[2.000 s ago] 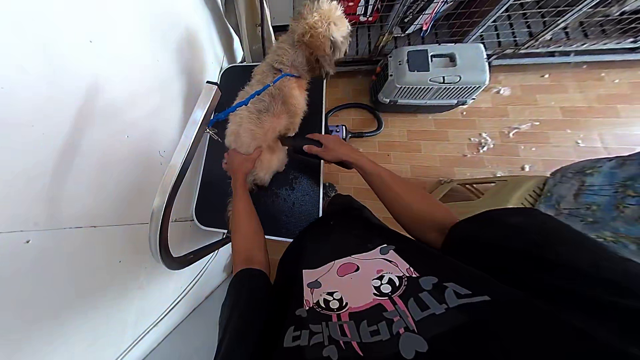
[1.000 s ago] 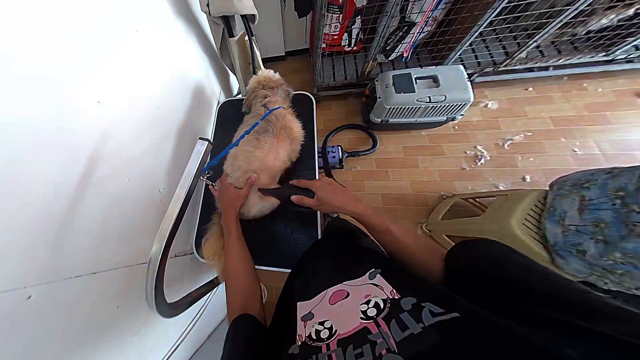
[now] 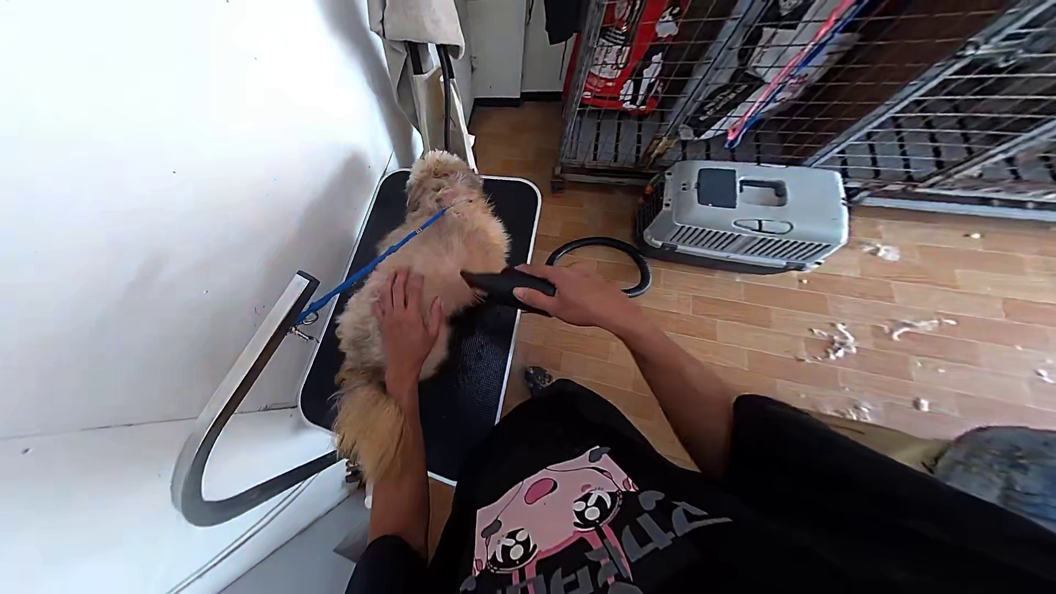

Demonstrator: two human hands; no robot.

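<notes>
A curly, light tan dog [image 3: 462, 247] stands on a black grooming table [image 3: 487, 371] with a pale rim, its head toward the far end and its fluffy tail near my left forearm. My left hand [image 3: 406, 322] rests with fingers spread on the dog's lower back. In my right hand [image 3: 577, 294] is a black dryer nozzle or similar black tool [image 3: 507, 286], its tip at the dog's right flank. A blue leash [image 3: 379, 257] runs from the dog's neck to a metal grooming arm [image 3: 239, 388] at the table's left side.
A grey pet carrier [image 3: 747, 216] stands on the tiled floor before wire cages [image 3: 899, 124]. A black hose [image 3: 606, 243] curves beside the table. Tufts of fur [image 3: 837, 340] lie on the floor at right. The white wall [image 3: 148, 206] borders the table's left side.
The dog's head, turned to the right two seconds ago, now points to the far end. The black tool has moved from its rear to farther up its side. The view has shifted.
</notes>
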